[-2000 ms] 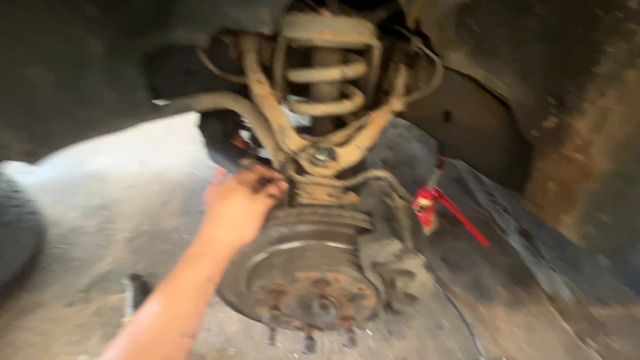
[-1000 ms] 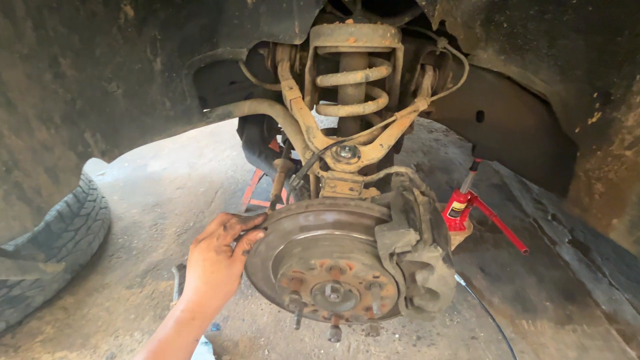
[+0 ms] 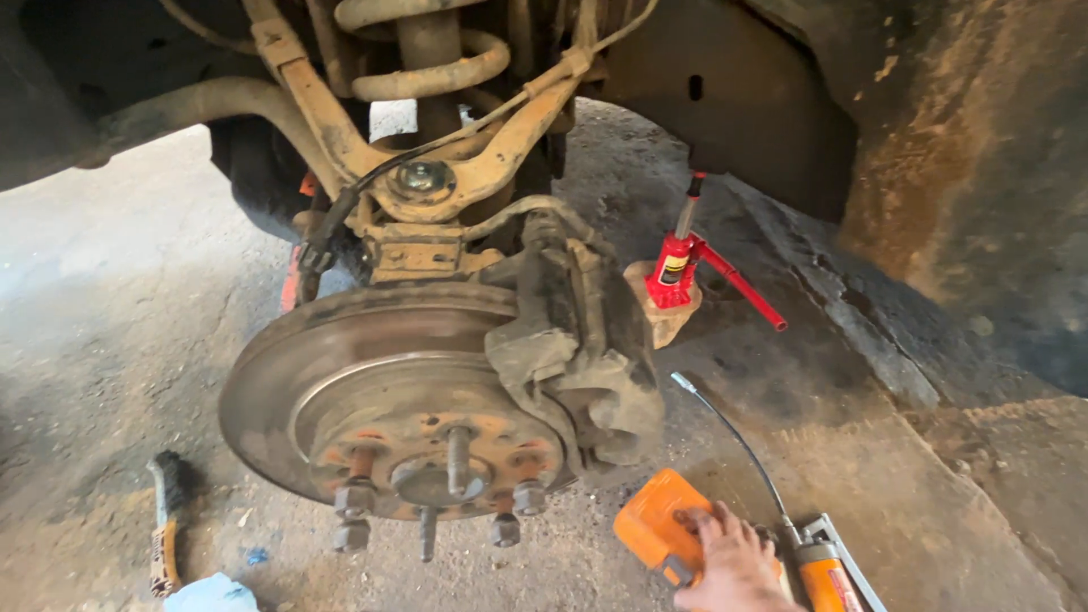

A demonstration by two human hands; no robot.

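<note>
At the lower right, my right hand (image 3: 735,552) lies over an orange plastic object (image 3: 659,518) with a dark latch-like part. Its fingers touch the object, but the grip is partly hidden. My left hand is out of view. Just right of the hand lies a grease gun (image 3: 824,574) with an orange barrel and a thin black hose (image 3: 744,438) ending in a metal coupler. Up and to the left are the brake disc (image 3: 280,382), the brake caliper (image 3: 612,399) and the wheel studs, several carrying nuts. The upper control arm (image 3: 501,153) and coil spring (image 3: 433,81) rise behind.
A red bottle jack (image 3: 673,272) stands on a block (image 3: 671,323), its handle pointing right. A brush (image 3: 163,535) and a pale blue cloth or glove (image 3: 211,593) lie on the floor at lower left. The wheel-arch edge (image 3: 901,221) borders the right.
My left hand, earlier at the disc's left edge, has left the view. My right hand has come into view at the orange object. The view has shifted closer and down.
</note>
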